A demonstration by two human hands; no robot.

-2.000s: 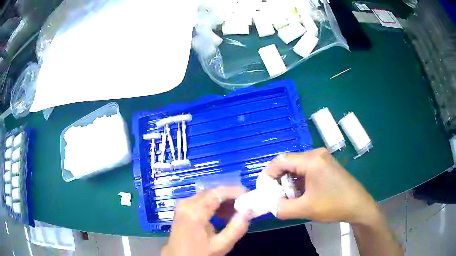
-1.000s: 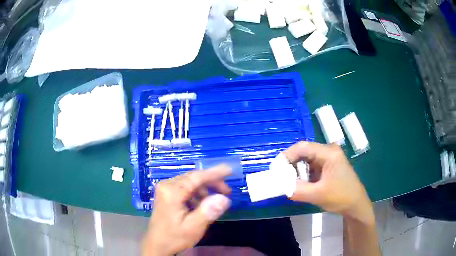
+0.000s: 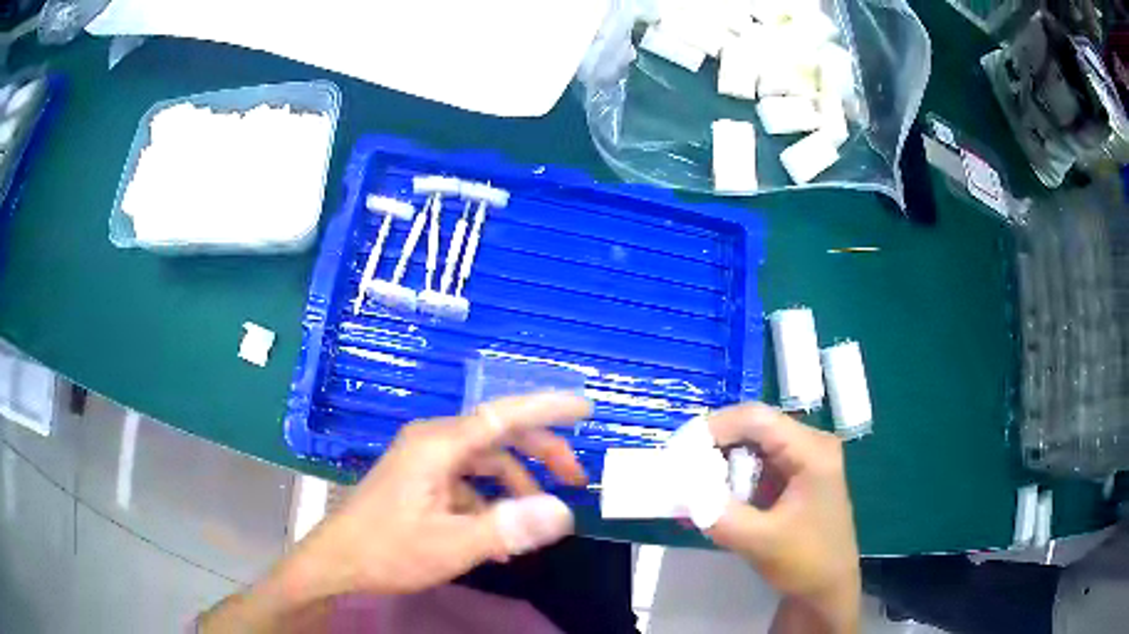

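Note:
My right hand [image 3: 792, 495] grips a white housing [image 3: 638, 483] above the front right edge of the blue plastic tray [image 3: 619, 266]. White finger cots cover its thumb and a fingertip, and a small part of the block's far end shows inside the hand. My left hand [image 3: 433, 502] is open, fingers apart, left of the block and not touching it; its thumb wears a white cot. A clear film sleeve [image 3: 532, 382] lies in the tray just beyond my left fingers. White rod parts [image 3: 433, 248] with crossbars lie at the tray's left end.
Left are a clear tub [image 3: 229, 173] of white parts and a small white fitting [image 3: 256, 343]. Behind are a white sheet [image 3: 372, 43] and a clear bag of blocks [image 3: 669, 161]. Right are two wrapped units [image 3: 796, 359], a thin stick [image 3: 853, 249] and stacked clear trays [image 3: 1071, 334].
My left hand has let go of the block and moved left, its fingers spread. My right hand still holds the block. The camera view has shifted and turned, so the tray looks tilted.

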